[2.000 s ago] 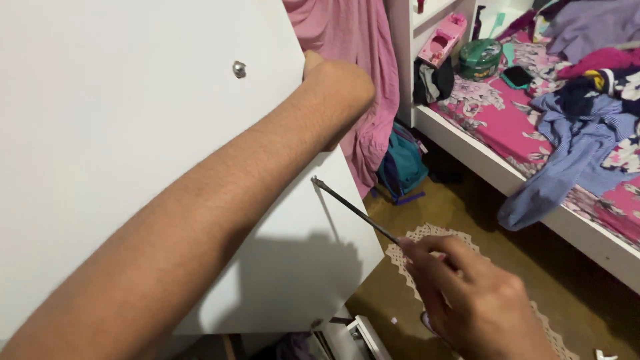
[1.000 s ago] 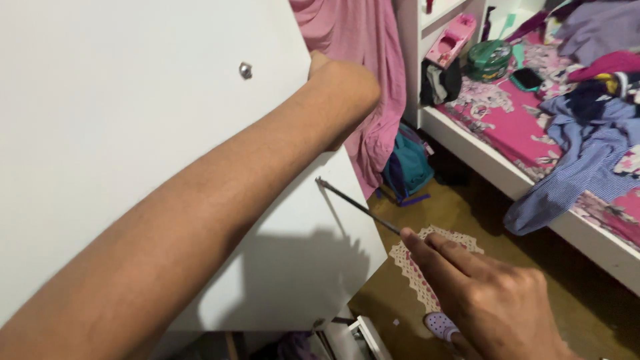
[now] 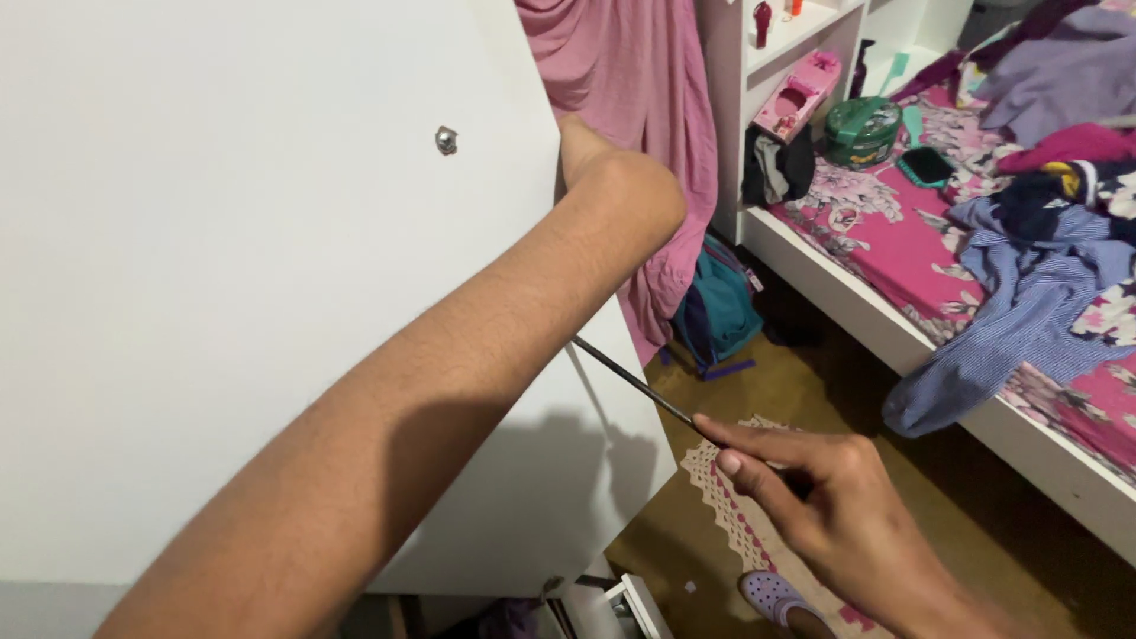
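My right hand (image 3: 825, 497) holds a long thin dark rod-like tool, probably a screwdriver (image 3: 635, 382), by its near end. Its far tip is hidden behind my left forearm, against the white panel (image 3: 266, 177). My left arm crosses the panel, and my left hand (image 3: 581, 146) bends around its right edge; the fingers are out of sight behind it. A metal screw or bolt head (image 3: 446, 140) shows on the panel, up and left of my left wrist.
A pink curtain (image 3: 621, 53) hangs behind the panel, above a teal backpack (image 3: 721, 302). At right is a bed frame (image 3: 852, 275) with strewn clothes (image 3: 1038, 266). A crocheted rug (image 3: 728, 506) and a foot in a purple clog (image 3: 768, 593) are below. An open white drawer (image 3: 639, 608) juts out underneath.
The tool's tip, seen against the panel just below my left forearm in both earlier frames, is now hidden behind the forearm. My right hand still holds the tool.
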